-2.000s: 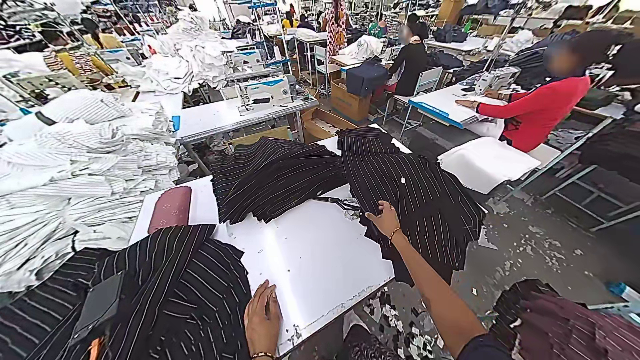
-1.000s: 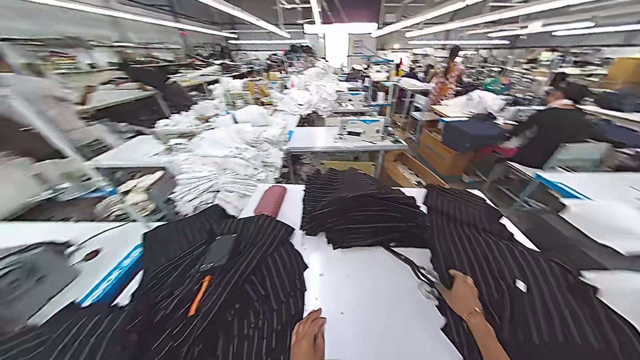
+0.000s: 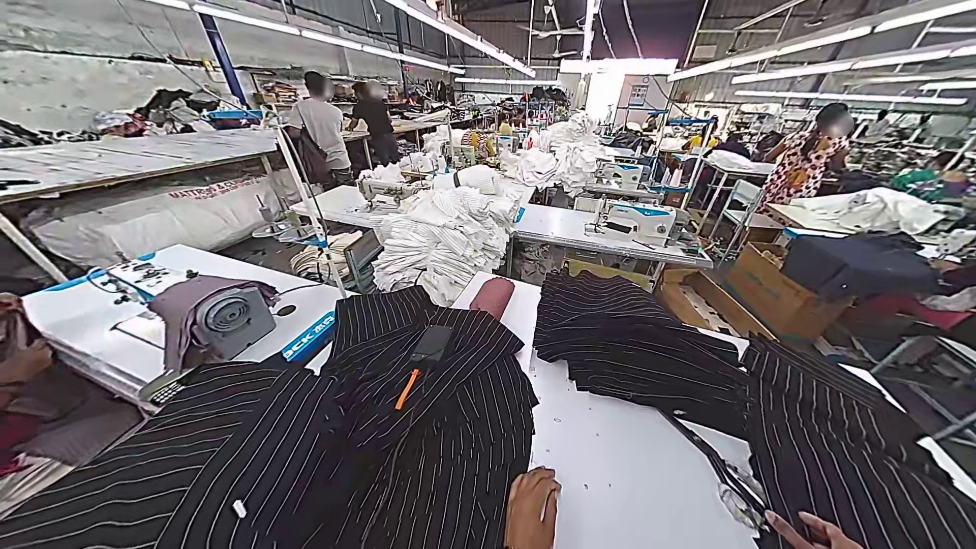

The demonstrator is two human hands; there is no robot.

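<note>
My left hand [image 3: 532, 509] rests at the bottom centre on the white tabletop [image 3: 610, 457], beside the large pile of black pinstriped fabric pieces [image 3: 442, 427]; nothing shows in it. A dark flat rectangular object [image 3: 431, 345] and an orange stick-like item [image 3: 407, 389] lie on that pile. My right hand [image 3: 814, 531] is at the bottom edge, fingers apart, near a dark strap-like item with a clear part [image 3: 736, 488] and the right stack of pinstriped fabric [image 3: 839, 435]. Another pinstriped stack [image 3: 633, 335] lies at the table's far side, right of a dusty red roll [image 3: 493, 297].
A sewing machine table [image 3: 305, 343] adjoins on the left, with a person's hands [image 3: 23, 362] at the far left edge. Ahead are a heap of white striped fabric [image 3: 450, 236], a sewing machine [image 3: 640, 221] and cardboard boxes [image 3: 785, 293]. Several people stand or sit farther off.
The view has swung left and up, bringing the left machine table and standing people into sight. My right hand, earlier on the right fabric stack, is now at its near left edge.
</note>
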